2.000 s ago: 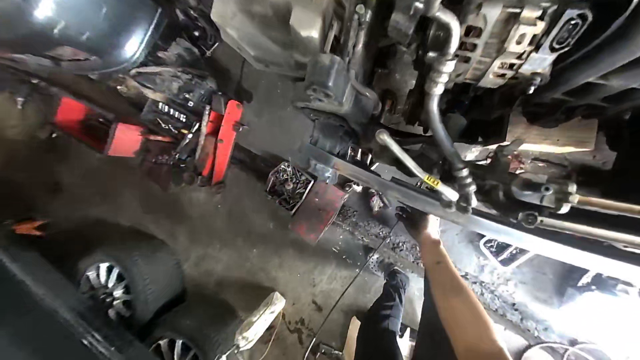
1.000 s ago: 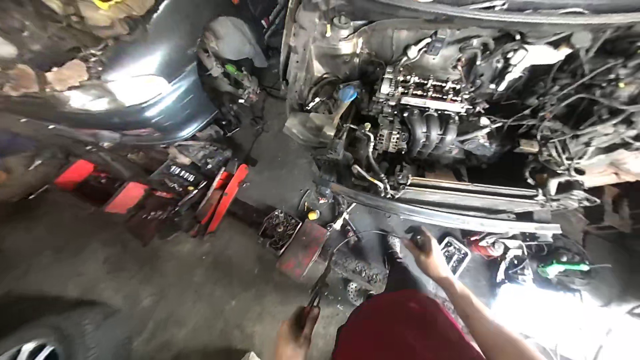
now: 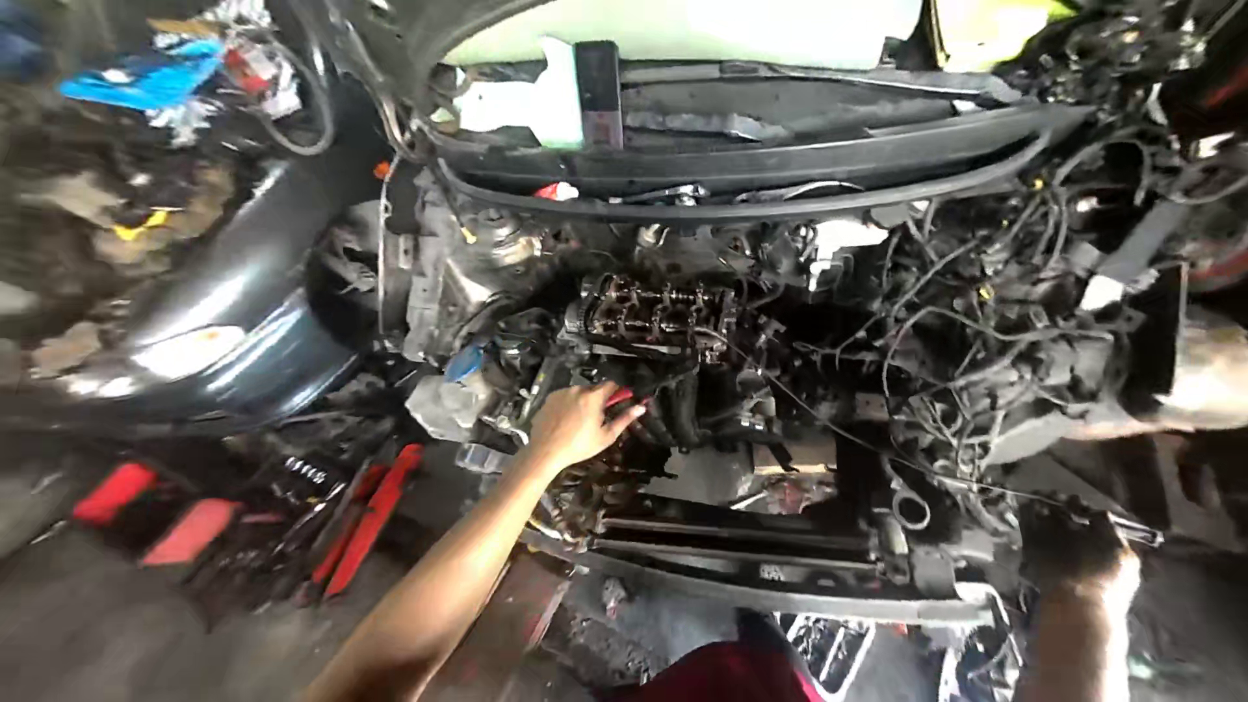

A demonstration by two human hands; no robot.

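My left hand [image 3: 583, 427] is over the front of the engine, its fingers closed on a small red-handled tool [image 3: 618, 398]; the tool's kind is unclear. Behind it lies the open cylinder head [image 3: 658, 312] with its camshafts exposed. Low at the right, my right hand [image 3: 1082, 561] is dark and blurred, gripping a metal tool [image 3: 1136, 529] whose end sticks out past the fingers. A thin cable [image 3: 829, 426] stretches from beside the cylinder head across the engine bay to my right hand. How its far end is fixed cannot be seen.
The radiator [image 3: 741, 541] and front crossmember [image 3: 780, 595] span the near side. Loose wiring [image 3: 936, 341] fills the right of the bay. A blue-capped reservoir [image 3: 464, 365] stands left. Red toolbox parts [image 3: 375, 517] lie on the floor beside a detached dark body panel [image 3: 244, 302].
The view has swung up over the engine bay. My left hand has moved from low in front of the car to over the engine; my right hand is now farther right, with the cable stretched between.
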